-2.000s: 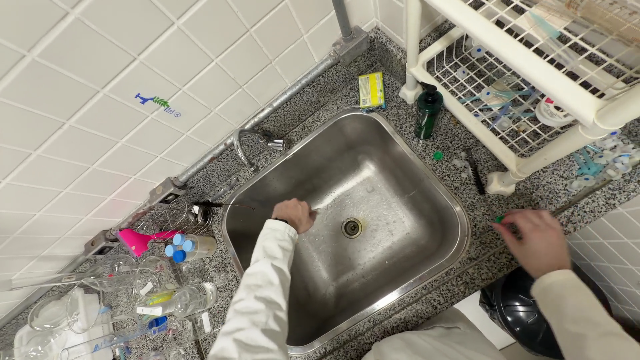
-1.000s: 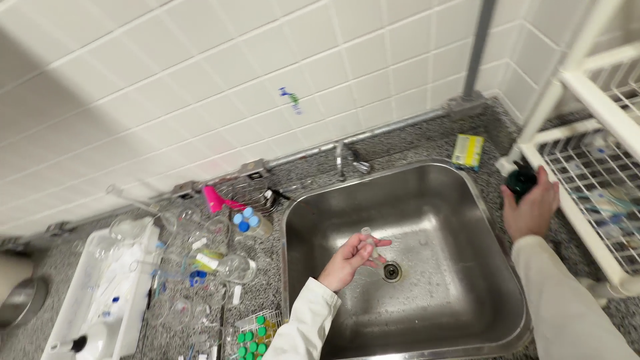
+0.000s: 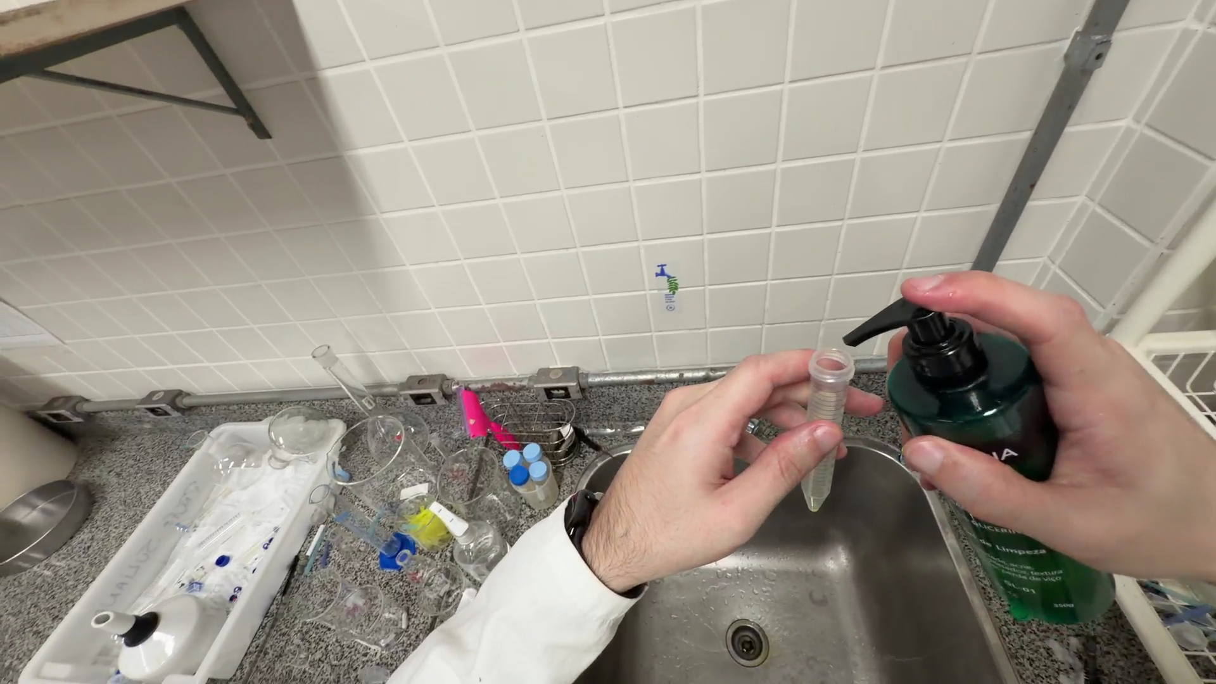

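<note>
My left hand holds a clear plastic conical centrifuge tube upright between thumb and fingers, its mouth uncapped. Around a green pump bottle is my right hand, with a finger on top of the black pump head. The pump's spout points left, just above and beside the tube's mouth, apart from it. Both hands are over the far right part of the stainless steel sink. Whether anything is coming from the spout cannot be told.
Left of the sink stand glass flasks and beakers, blue-capped tubes, a pink-handled tool and a wire rack. A white tray of labware lies farther left. A white wire shelf is at the right.
My right hand, at the bottle on the counter a second ago, now holds it up beside the tube. My left hand has risen from inside the sink with the tube. The view has tilted up.
</note>
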